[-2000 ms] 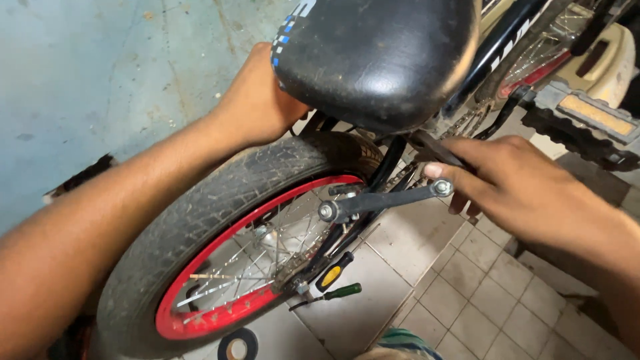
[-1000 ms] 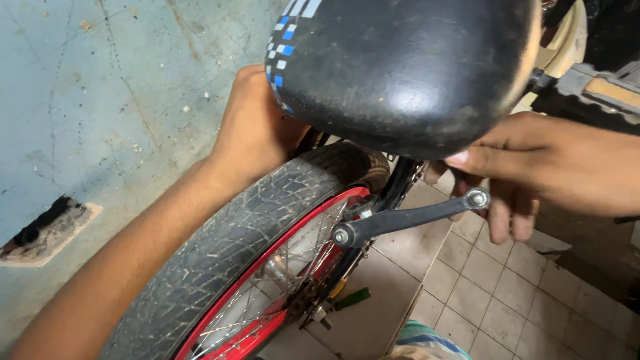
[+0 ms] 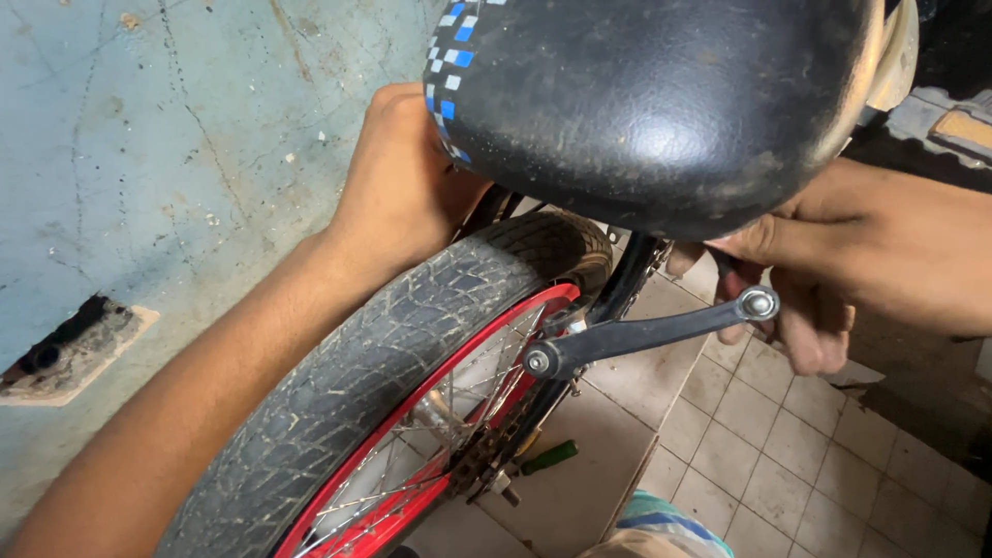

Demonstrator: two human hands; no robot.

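Note:
A black bicycle saddle point(image 3: 643, 116) with a blue and white checked edge fills the top middle. My left hand point(image 3: 411, 170) reaches under its left side beside the rear tyre point(image 3: 372, 341); its fingers are hidden. My right hand point(image 3: 821, 256) is at the saddle's lower right edge, thumb and fingers around a dark part mostly hidden from view. Just below those fingers, a black metal arm point(image 3: 651, 335) with a bolt at each end crosses the frame tube. The wheel has a red rim point(image 3: 411, 399), and its axle and chain sprocket point(image 3: 473, 465) show at the bottom.
A blue-grey wall point(image 3: 194, 116) with a broken hole point(image 3: 62, 349) stands at the left. On the tiled floor point(image 3: 783, 457) a green-handled tool point(image 3: 550, 457) lies behind the wheel axle. A pedal point(image 3: 949, 124) is at the upper right, and patterned cloth point(image 3: 670, 523) at the bottom edge.
The view has moved closer to the saddle. My right hand has gone from the bolted arm's right end up to the saddle's edge. The black tape roll seen earlier is out of view.

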